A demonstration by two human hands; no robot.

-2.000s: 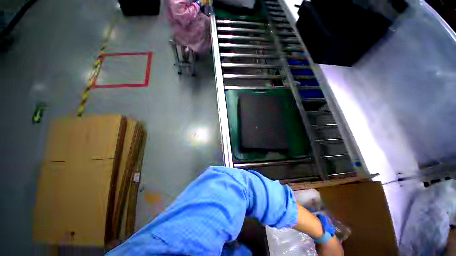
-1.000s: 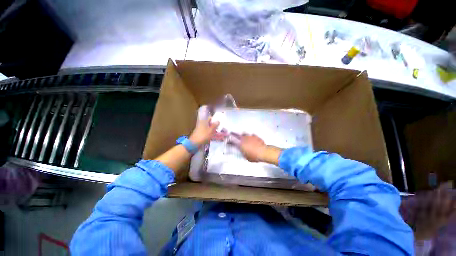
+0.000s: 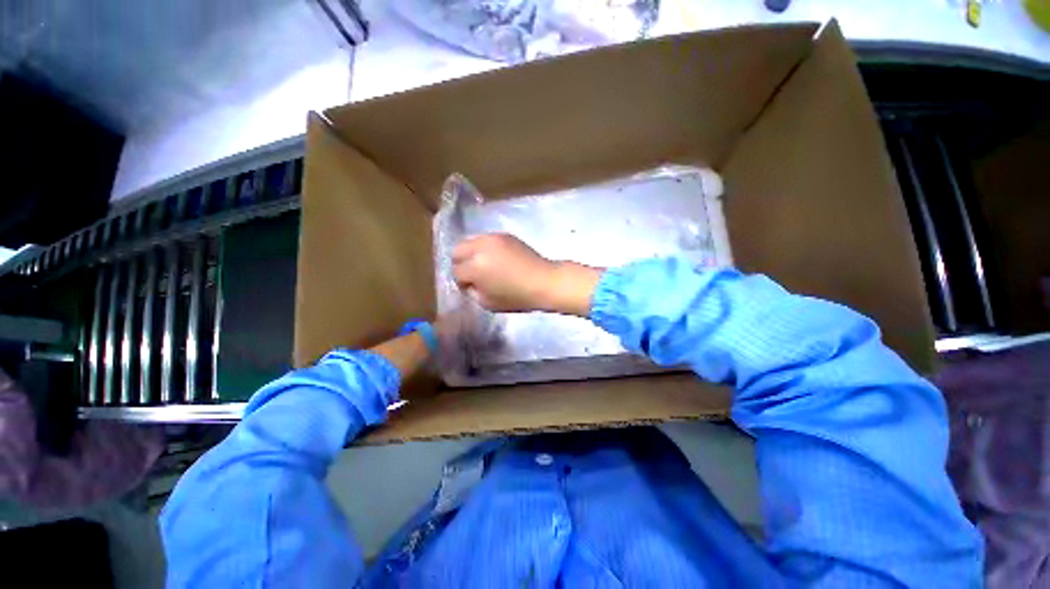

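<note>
An open brown carton (image 3: 576,86) stands in front of me. Inside it lies a flat silver unit (image 3: 599,230) in a clear poly bag (image 3: 455,230), with white foam showing along its edge. My right hand (image 3: 501,273) is closed at the unit's left end, holding the bag's plastic. My left hand (image 3: 432,339) is low at the carton's left side, at the bag's left end; its fingers are blurred behind the plastic, so its grip is not clear. A blue band is on my left wrist.
A roller conveyor (image 3: 144,316) runs to the left, with a green carrier board (image 3: 256,301) beside the carton. A white bench (image 3: 397,69) with clear bags lies behind. Pink sleeves of other people show at left (image 3: 58,443) and right (image 3: 1007,426). A black object is at far left.
My right hand has moved left across the unit to its left end and closed on the plastic. My left hand has moved lower and left. The view has shifted closer over the carton.
</note>
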